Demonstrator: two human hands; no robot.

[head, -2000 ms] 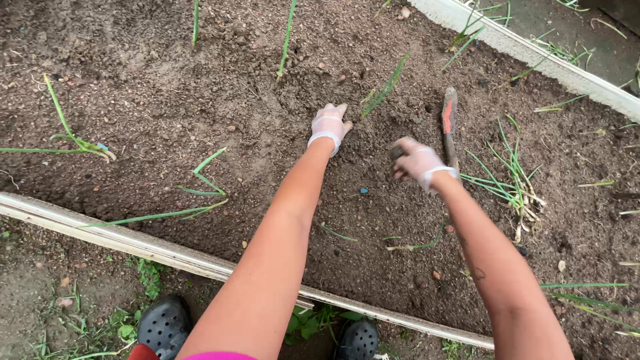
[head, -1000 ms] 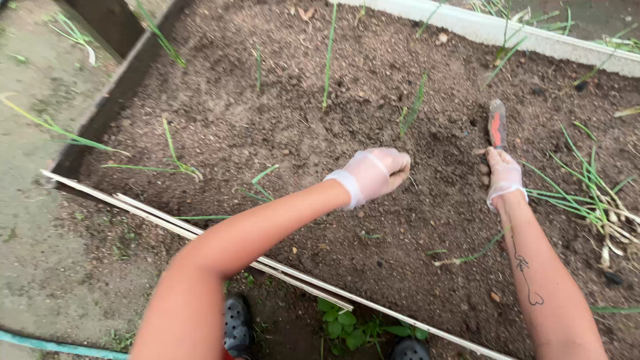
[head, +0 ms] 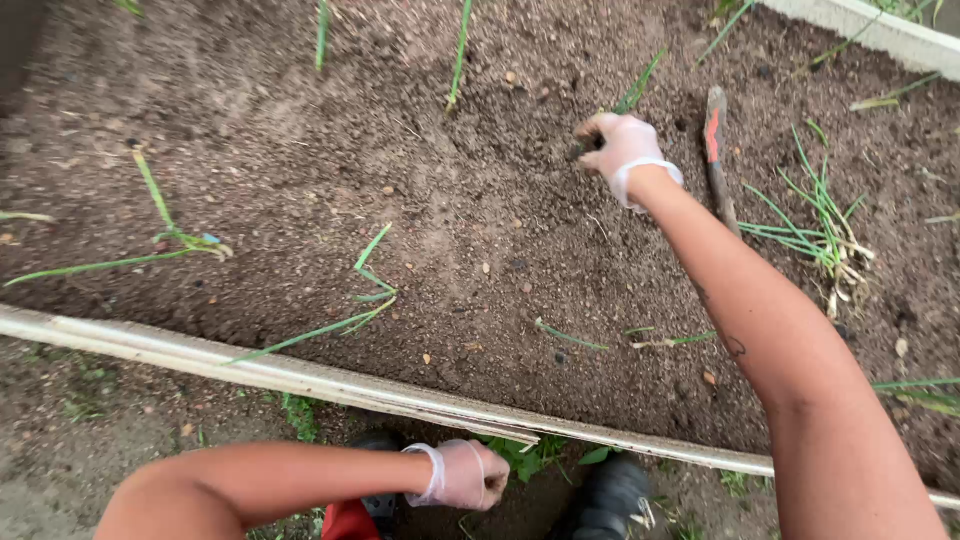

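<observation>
My right hand (head: 619,150), in a thin clear glove, is at the soil, its thumb and fingers curled around a dark gap beside a green onion plant (head: 637,84); whether it grips anything is hidden. My left hand (head: 461,474), gloved too, is curled above the ground outside the bed, near the board; its fingertips are partly hidden and I see nothing in it. A hand tool with a worn red and grey handle (head: 715,142) lies on the soil right of my right hand. Further right lies a bunch of green onions with pale roots (head: 832,240).
White boards (head: 247,367) edge the soil bed (head: 465,255) on the near side, and another edging (head: 885,34) runs at the upper right. Onion plants stand or lie about the soil, one bent over at the left (head: 176,234). Dark clogs (head: 611,491) stand outside the near board.
My left hand has moved from over the soil to outside the near board. My right hand has left the hand tool and is now beside the onion plant. The view has shifted.
</observation>
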